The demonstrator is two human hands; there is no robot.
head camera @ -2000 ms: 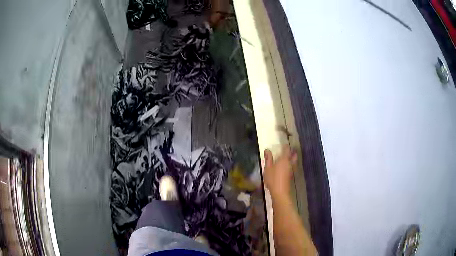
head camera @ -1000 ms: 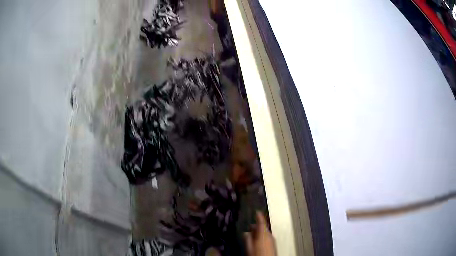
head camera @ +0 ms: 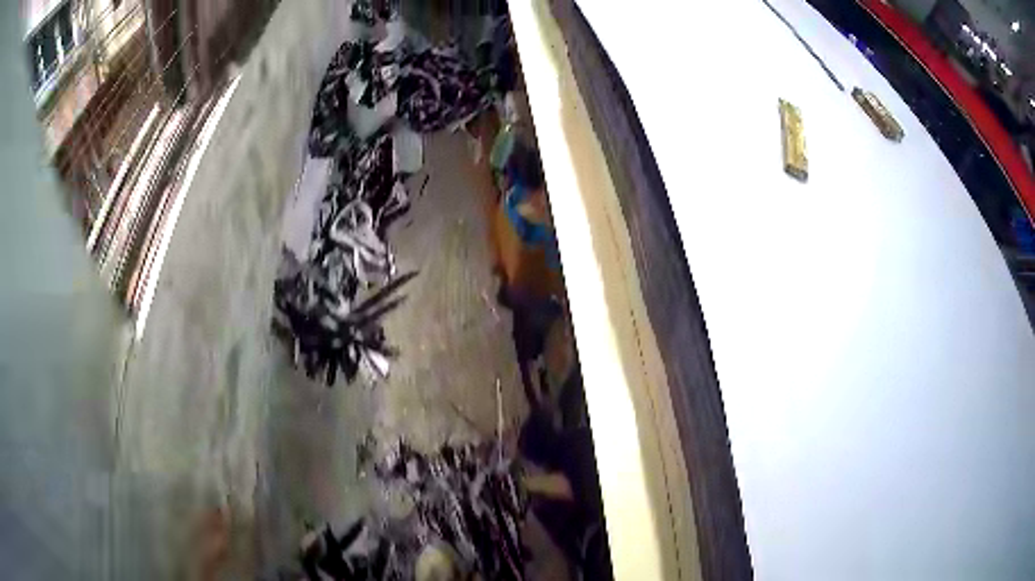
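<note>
The fabric lay [head camera: 672, 244] runs along the right side as a thick dark grey layered edge. The white marker paper [head camera: 834, 340] covers its top. Two short yellowish lay weights lie on the paper toward the far end, one nearer [head camera: 794, 141] and one closer to the far edge [head camera: 877, 114]. The lay rests on the cream-white cutting table [head camera: 602, 306], whose near edge shows as a long strip. Neither my left hand nor my right hand is in the picture.
Dark and white fabric offcuts [head camera: 460, 499] lie in heaps on the concrete floor [head camera: 448, 306] left of the table. An orange and blue item [head camera: 528, 233] is beside the table's edge. A pale surface stands at the left. A red strip [head camera: 965, 80] runs beyond the lay.
The view has moved along the table. The hand seen at the table edge has left the picture. The brown strip on the paper is gone from view and two lay weights have appeared.
</note>
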